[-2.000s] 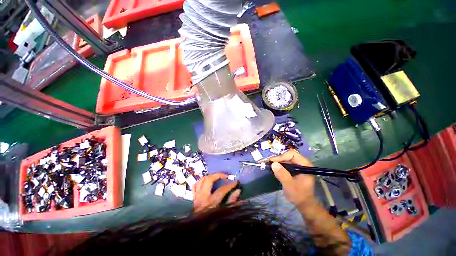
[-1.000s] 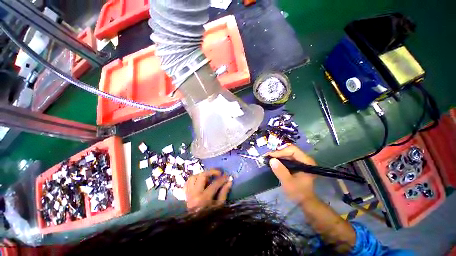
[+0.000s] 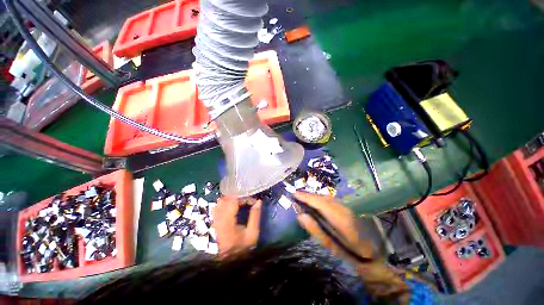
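My right hand holds the black soldering iron, its handle slanting down to the right. An assembly with a white square lies at its fingertips; the iron's tip is not clear. My left hand is at the hood's lower rim, thumb and fingers bent with a dark gap between; whether it holds a small part cannot be told. A loose pile of assemblies lies left of it. A second pile lies above my right hand on the blue pad.
The cloudy hood hangs over the pad. A round dish, tweezers and blue soldering station stand right. A filled salmon tray is left, an empty one behind, one with metal parts lower right.
My left hand has moved up to the hood's rim and is blurred. My right hand has turned, with the iron now steeper and its fingertips at a white-square assembly. The whole view has shifted.
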